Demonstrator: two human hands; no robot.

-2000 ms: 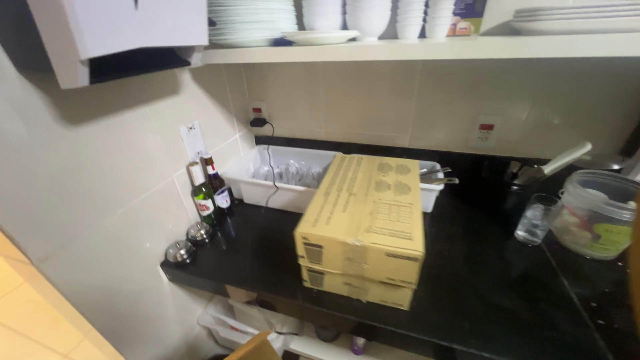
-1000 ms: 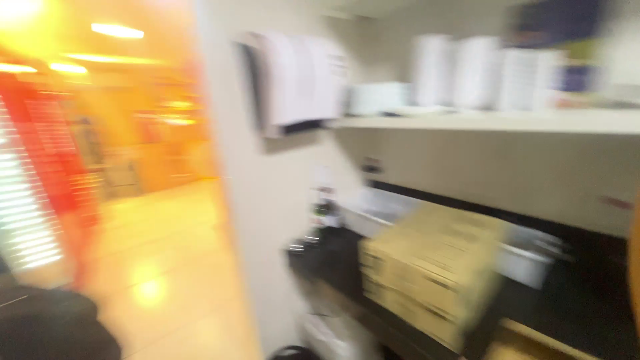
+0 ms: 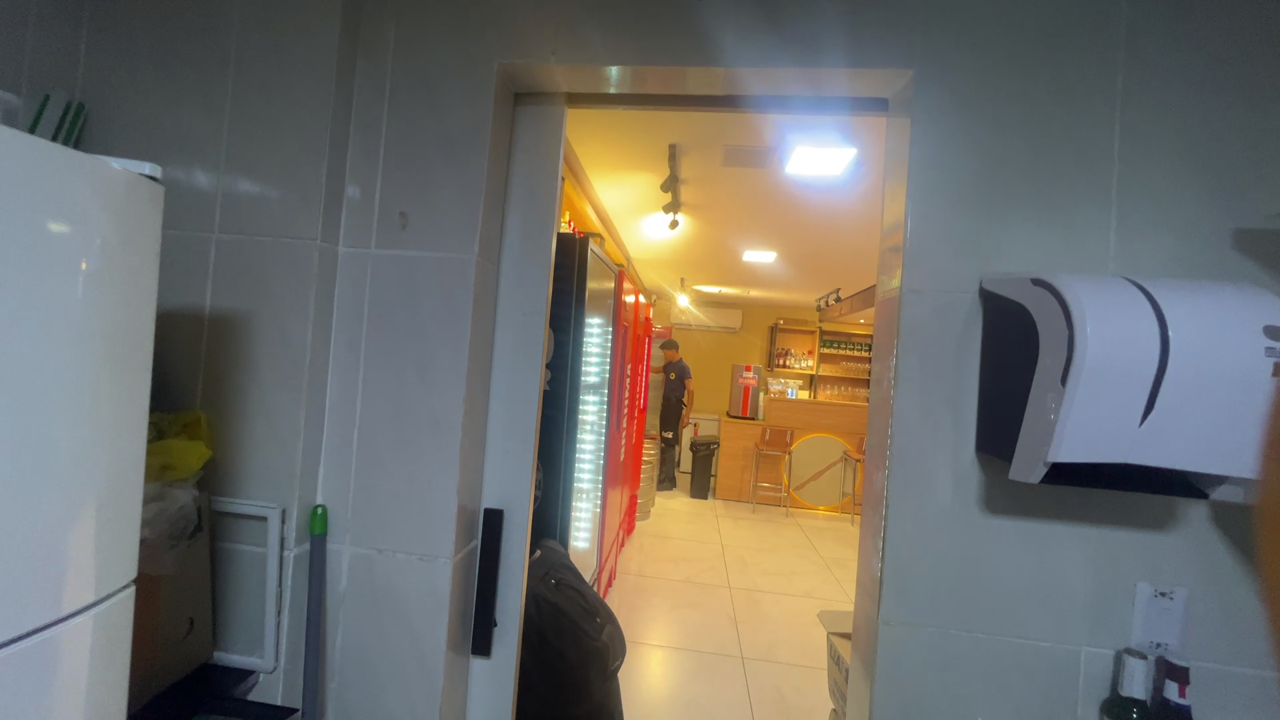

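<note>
Neither of my hands can be made out in the present view; a blurred orange-brown shape at the far right edge cannot be identified. Ahead is a doorway with a sliding door (image 3: pixel 520 400) that has a black handle (image 3: pixel 487 582). A black bag or similar dark item (image 3: pixel 570 640) stands low inside the opening. Part of a cardboard box (image 3: pixel 838 660) shows at the doorway's lower right. Two bottles (image 3: pixel 1130 685) stand at the lower right corner, below a white paper towel dispenser (image 3: pixel 1160 385) on the wall.
A white refrigerator (image 3: pixel 75 400) stands at the left, with a carton (image 3: pixel 172 610) and a green-tipped pole (image 3: pixel 317 600) beside it. Beyond the doorway are red drink coolers (image 3: pixel 625 420), a person (image 3: pixel 674 415) in dark clothes, a black bin (image 3: pixel 703 465) and a wooden bar counter (image 3: pixel 740 460) with stools.
The view has swung left and up from the black counter to the doorway. The stacked cardboard boxes and white tub on the counter are out of view.
</note>
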